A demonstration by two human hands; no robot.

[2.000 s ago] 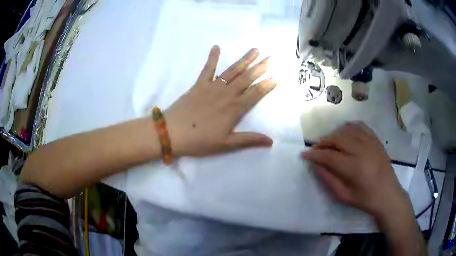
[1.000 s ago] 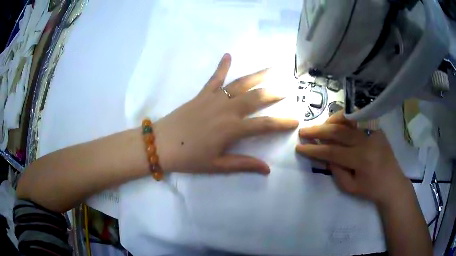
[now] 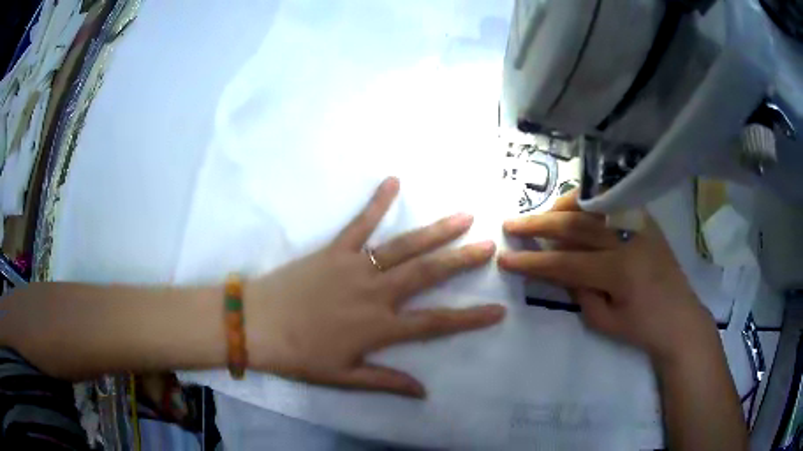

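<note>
A white fabric panel [image 3: 290, 158] lies flat over the white table, its right edge running beside the throat plate [image 3: 535, 176]. My left hand [image 3: 387, 295] lies palm down on the panel with fingers spread, holding nothing between them. My right hand [image 3: 607, 264] rests at the panel's right edge just below the throat plate, index and middle fingertips on the cloth edge. Whether it pinches the cloth I cannot tell. The presser foot and needle are lost in the glare and behind the machine head [image 3: 616, 79].
Cloth offcuts [image 3: 31, 114] hang in a tray at the far left. A ribbed knob [image 3: 758, 144] is on the machine head. A white strip [image 3: 729, 233] hangs by a yellowish piece at right. A thin metal rod [image 3: 753, 348] stands at the right bed edge.
My left hand has moved down and slightly left, away from the needle area. My right hand first moved up to the cloth edge near the throat plate, then shifted slightly left.
</note>
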